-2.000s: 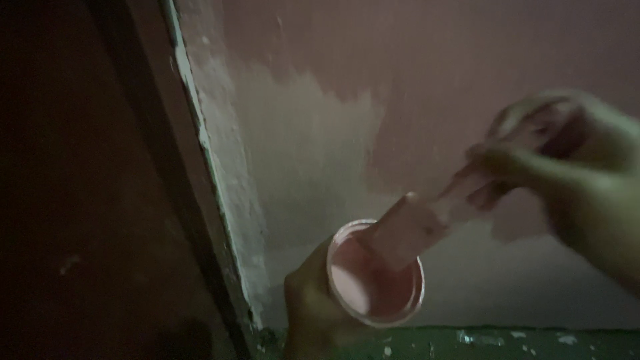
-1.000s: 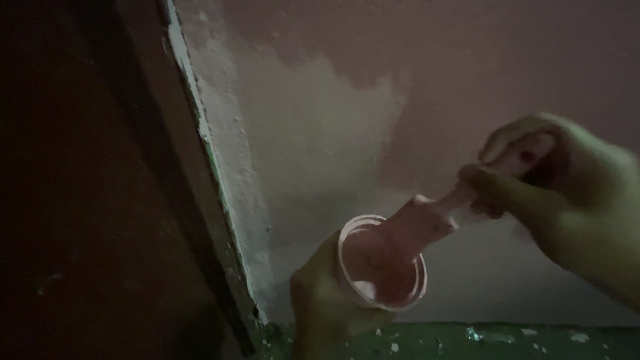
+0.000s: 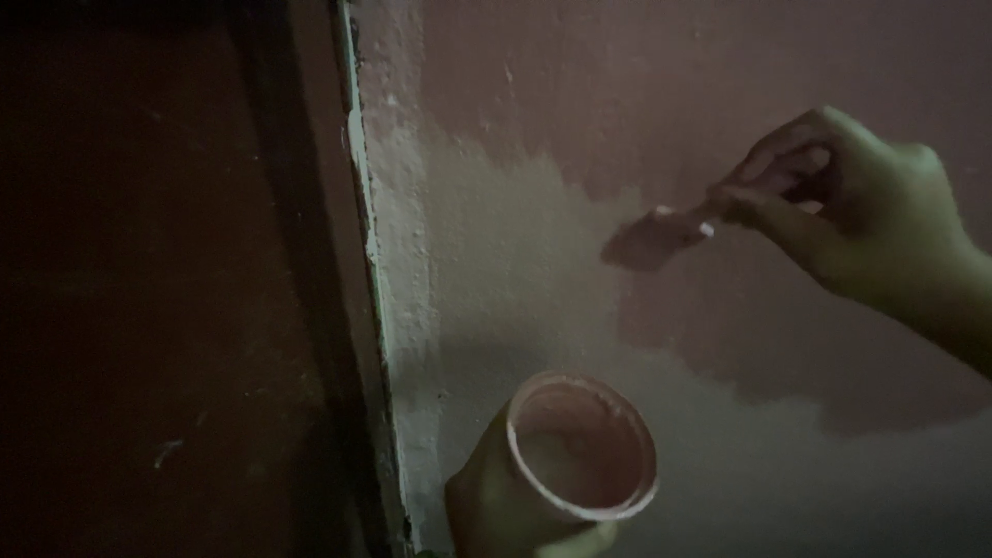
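At the lower middle, my left hand [image 3: 496, 504] holds a round paint cup [image 3: 581, 446] with pink paint inside, its mouth tilted towards me. My right hand [image 3: 860, 201] grips the handle of a paintbrush [image 3: 655, 239] between thumb and fingers. The pink-coated bristles point left and lie at or just in front of the wall [image 3: 511, 240]; contact cannot be told. Around the brush, darker pink paint meets a paler, greyish patch with ragged edges. My left fingers are partly hidden behind the cup.
A dark reddish-brown panel [image 3: 155, 271], perhaps a door, fills the left side. Beside it runs a frame edge [image 3: 364, 170] with chipped, pale paint. A rough, lighter strip of wall [image 3: 399, 256] adjoins that edge. The light is dim.
The brush was in the cup in both earlier frames; my right hand has lifted it out, up to the wall. The cup is still in my left hand. The green band below has left the view almost entirely.
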